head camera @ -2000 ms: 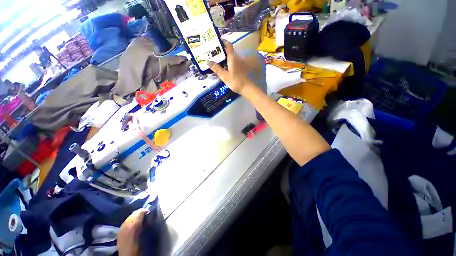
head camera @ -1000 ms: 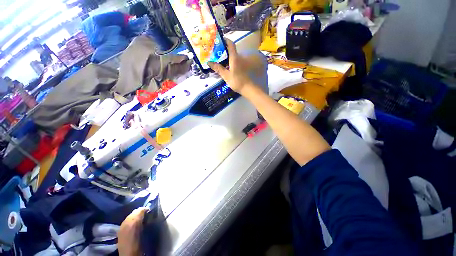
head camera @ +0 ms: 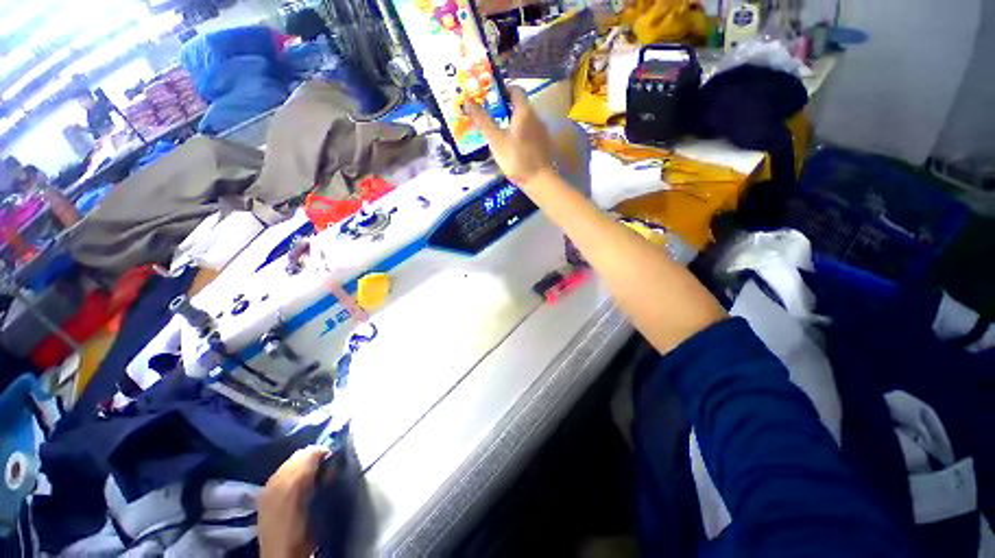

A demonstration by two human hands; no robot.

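Observation:
A tall smartphone (head camera: 445, 71) with a bright, colourful screen stands upright at the right end of the white sewing machine (head camera: 420, 256); its top is cut off by the frame. My right hand (head camera: 517, 140) is at its lower right edge, with the thumb over the screen's lower part. My left hand (head camera: 289, 504) holds navy cloth (head camera: 336, 496) at the table's front left, below the needle area. The fingertips are partly hidden by the cloth. Bunched navy and white garment pieces (head camera: 164, 436) lie to the left of my left hand.
A black and pink item (head camera: 563, 286) lies on the white table near its patterned grey edge (head camera: 513, 420). A black box with a handle (head camera: 661, 96) stands behind on yellow cloth. Navy and white pieces (head camera: 916, 436) are piled at the right. Brown cloth (head camera: 316, 153) lies behind the machine.
The phone screen has changed from a white page with pictures to a colourful display. The thumb has moved slightly up over the screen. The view has shifted slightly. The left hand still holds the cloth.

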